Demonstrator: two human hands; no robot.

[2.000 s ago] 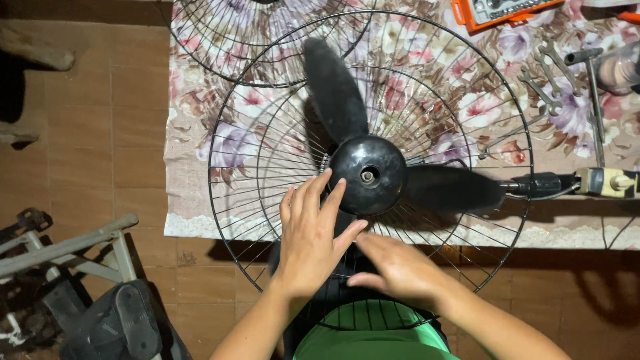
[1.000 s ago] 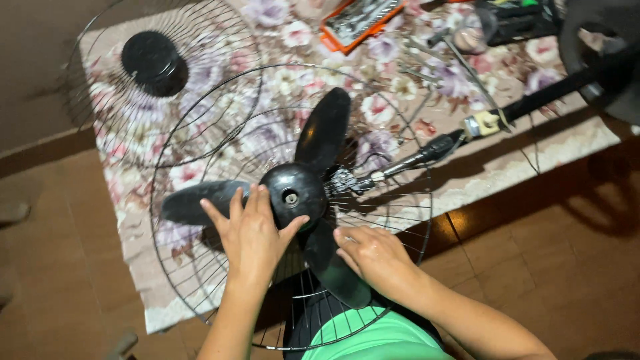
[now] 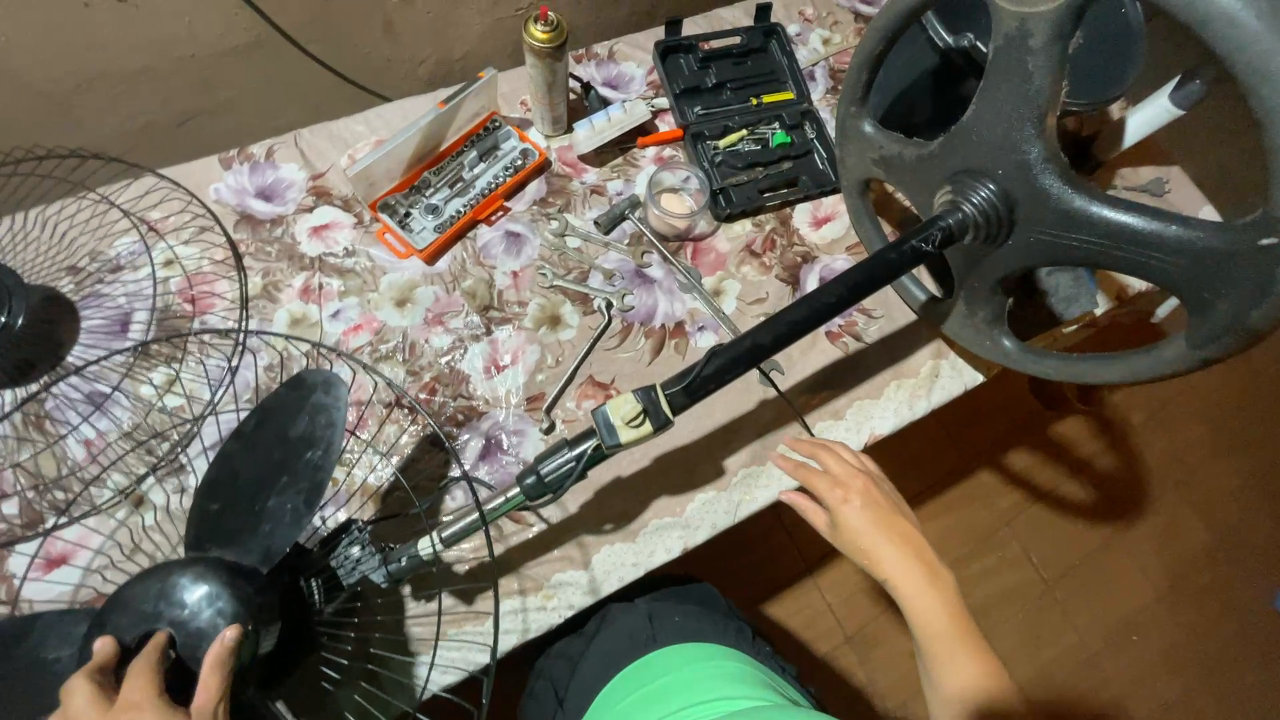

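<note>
My left hand rests its fingertips on the black hub of the fan blades, at the lower left. Behind the blades lies a black wire fan guard. A motor part joins the fan's pole, which slants up to a round black base at the right. My right hand is apart from the fan, its fingers spread at the table's lace edge beside a thin black cable; nothing is plainly held in it. The left palm is cut off by the frame's bottom.
On the flowered tablecloth lie an orange socket set, several wrenches, a T-handle tool, a glass jar, a spray can and a black tool case. A second wire guard lies at the left.
The view has swung far to the right, bringing the pole and base into frame. My right hand has left the fan blade and is now by the table's edge. My left hand is still at the hub.
</note>
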